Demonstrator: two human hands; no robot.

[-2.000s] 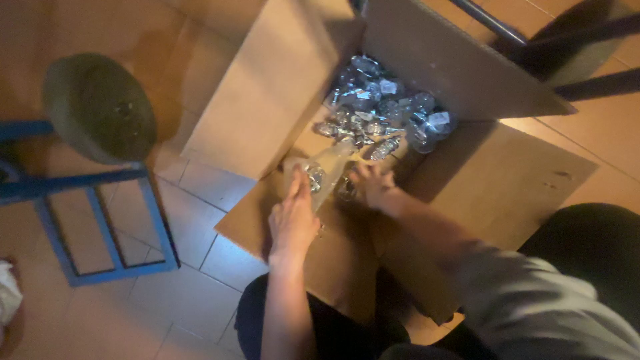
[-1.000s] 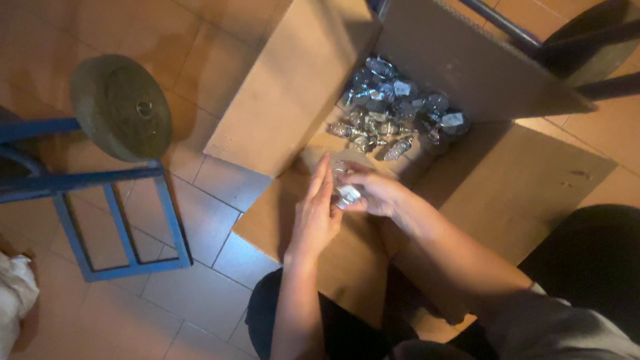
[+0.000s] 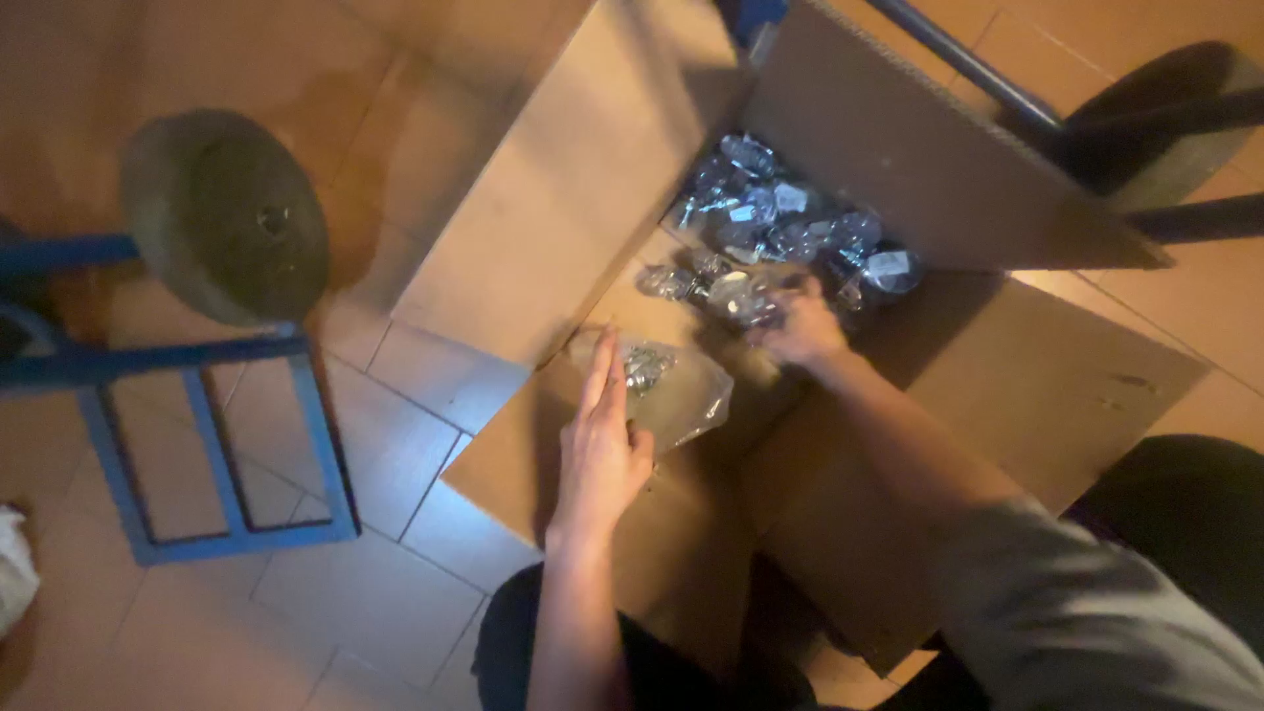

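Observation:
An open cardboard box (image 3: 553, 197) with spread flaps holds many small shiny items in clear plastic wrapping (image 3: 750, 212), some with white labels. My left hand (image 3: 604, 449) holds a clear plastic bag (image 3: 691, 395) at its left edge, over the near side of the box. Metallic-looking pieces (image 3: 647, 368) show inside that bag. My right hand (image 3: 805, 326) reaches into the box, its fingers on the nearer wrapped items (image 3: 736, 296). Blur and the fingers hide whether it grips one.
At the left stands a blue metal frame (image 3: 227, 543) beside a round, dark disc-like part (image 3: 222, 217). Dark bars (image 3: 978, 69) cross the upper right, near another round part (image 3: 1165, 118). A whitish item (image 3: 12, 568) lies on the tiled floor at the left edge.
A second ago both hands were together at a shiny item by the bag. My right hand has since moved away to the items in the box, while my left hand stays at the bag.

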